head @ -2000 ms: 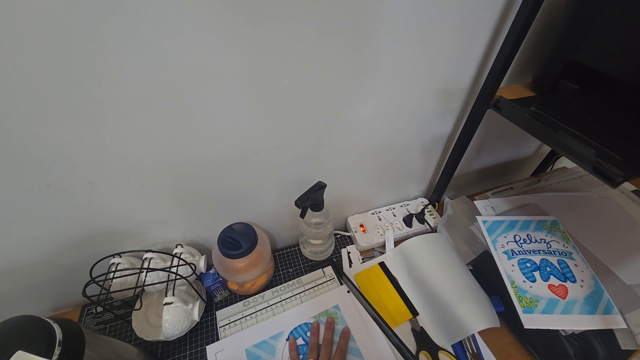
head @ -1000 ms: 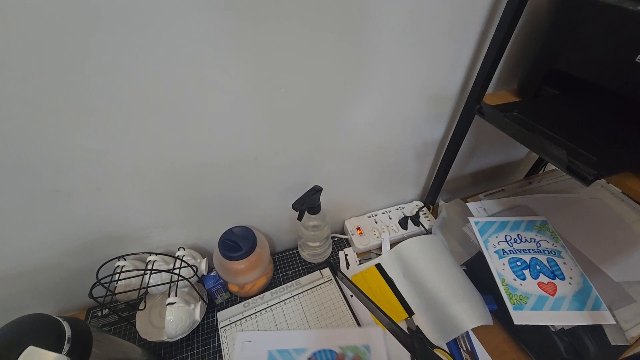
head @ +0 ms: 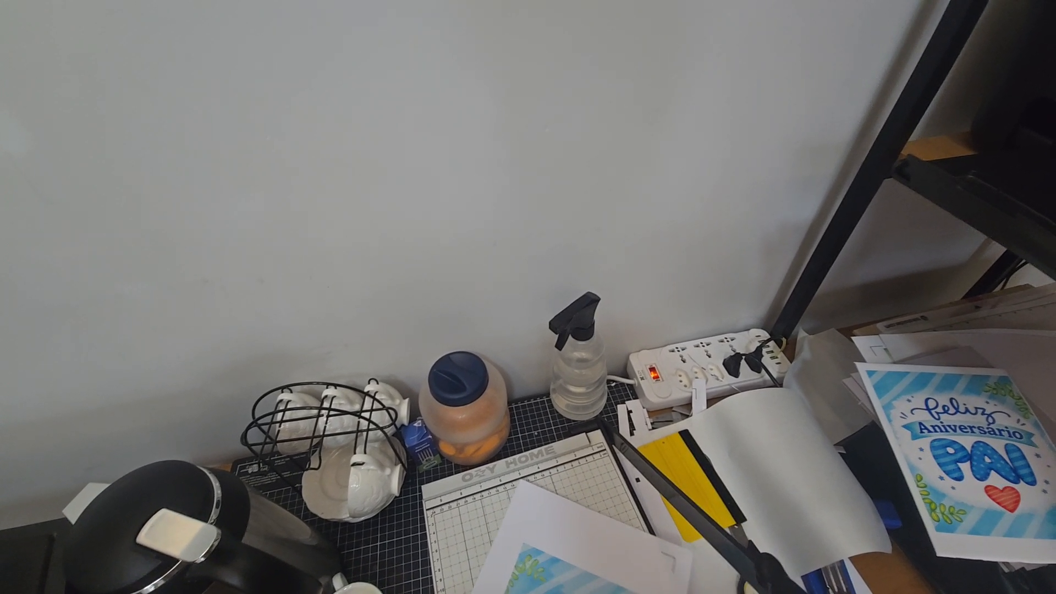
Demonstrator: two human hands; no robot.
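Neither of my hands shows in the head view now. At the bottom centre, a printed sheet of paper with a blue picture lies tilted over a guillotine paper trimmer. The trimmer's black cutting arm slants along its right side. Right of that arm are a yellow and black squeegee and a curled silvery-white sheet. Another printed sheet, with blue lettering and a red heart, rests on papers at the right.
Near the wall stand a black kettle, white cups in a black wire rack, a blue-lidded jar, a spray bottle and a white power strip. A black shelf frame rises at right.
The hand seen on the printed sheet two seconds ago is out of view. That sheet was straighter on the trimmer and is now turned at an angle. The view has shifted somewhat.
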